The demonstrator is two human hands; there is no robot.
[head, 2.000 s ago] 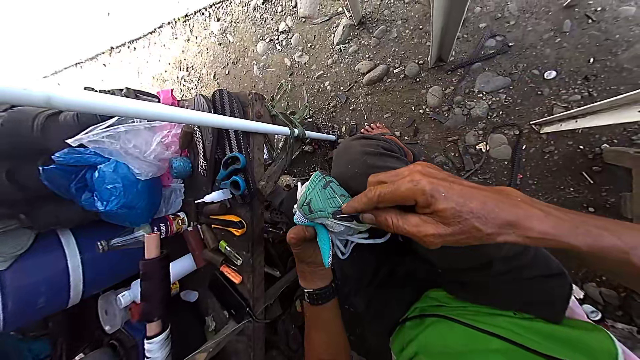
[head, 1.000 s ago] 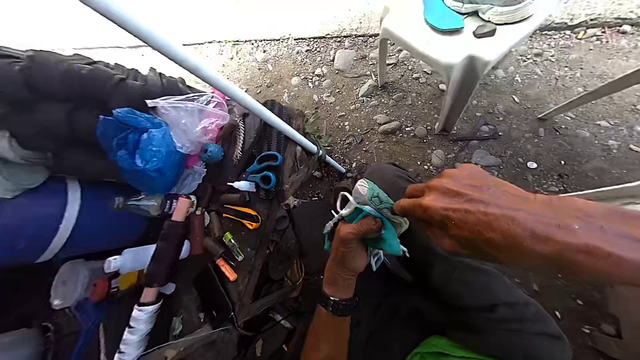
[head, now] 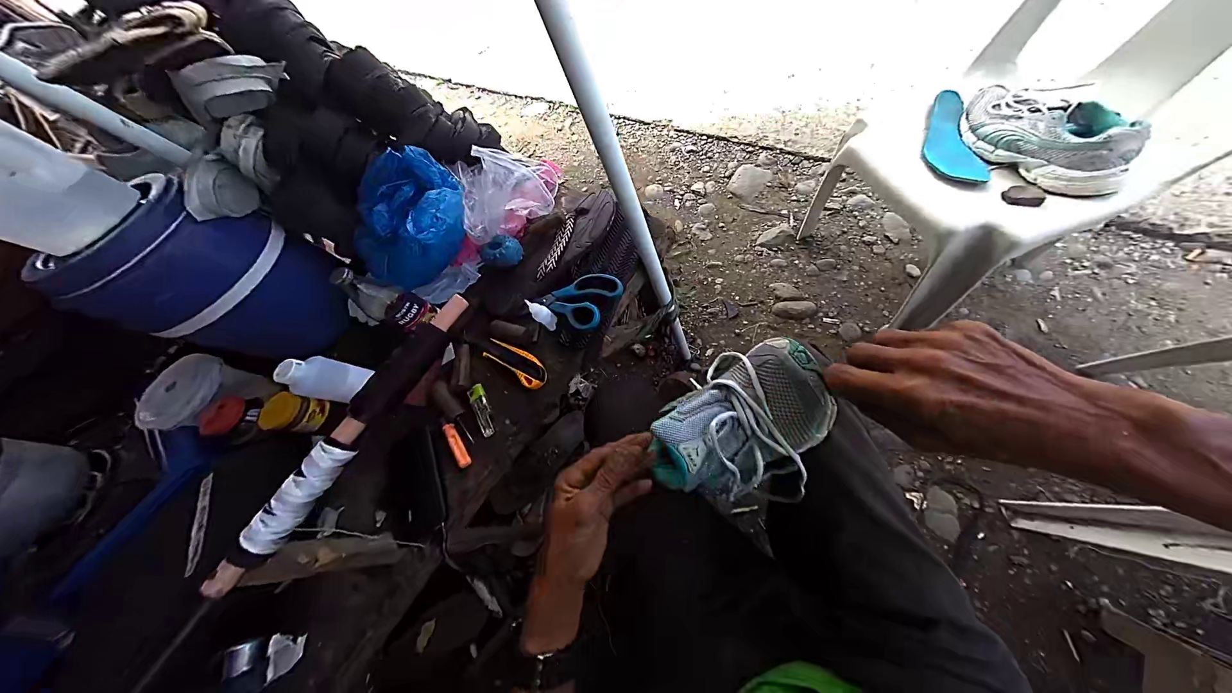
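A grey and teal running shoe [head: 741, 419] with loose white laces lies over my knee, laces up. My left hand [head: 592, 500] grips its teal-lined collar between thumb and fingers. At the toe end is my right hand [head: 924, 380], its fingers curled against the sole edge; whether it holds something there is hidden. A matching shoe [head: 1049, 140] rests on the white plastic chair [head: 962, 207], beside a blue insole [head: 953, 140] and a small dark block [head: 1023, 195].
To the left lie blue-handled scissors [head: 582, 300], a yellow utility knife [head: 517, 364], an orange-handled tool [head: 456, 446], a white bottle [head: 322, 378] and a blue drum [head: 212, 289]. A metal pole [head: 616, 173] stands before my knees. Stony ground [head: 780, 279] lies beyond.
The shoe has turned, so its laces and toe now show. My left hand has shifted to the collar. The view has swung, bringing the whole chair seat into sight.
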